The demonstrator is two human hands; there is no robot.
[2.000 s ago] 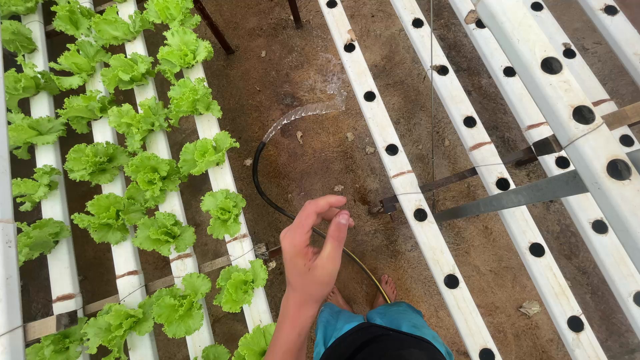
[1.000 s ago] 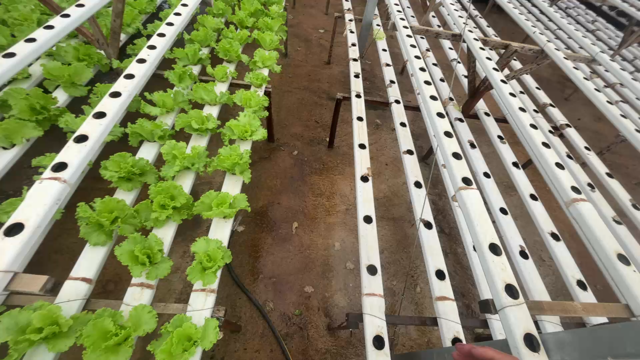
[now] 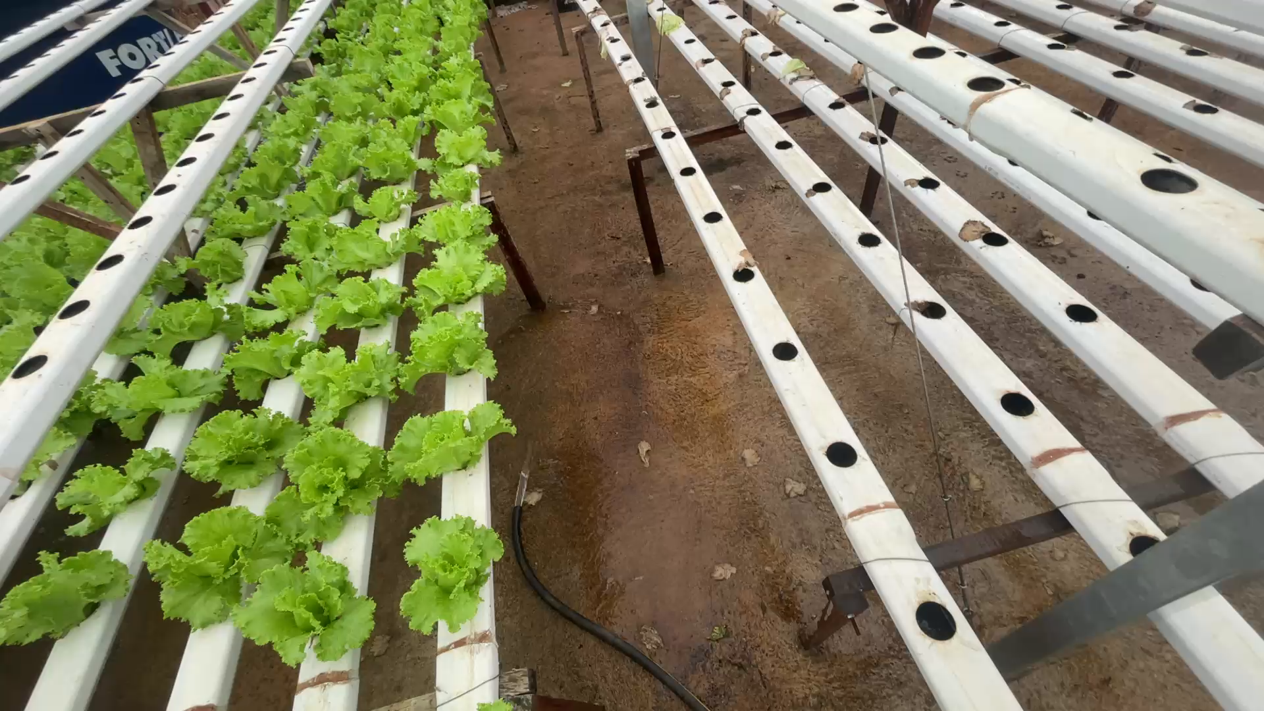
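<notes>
Neither of my hands shows in the head view now. Rows of green lettuce grow from white hydroponic channels on the left. On the right run white channels whose round holes hold no plants. Between them a black hose lies on the brown ground, its end pointing away from me beside the nearest lettuce channel.
Rusty metal supports carry the channels on both sides. A grey metal bar crosses at the lower right, near a thin hanging wire. The wet dirt aisle has scattered dry leaves. A dark blue panel with writing stands far left.
The view has swung up from my feet to the rows. A hand at the lower middle two seconds ago, and fingers at the bottom edge one second ago, are out of sight now.
</notes>
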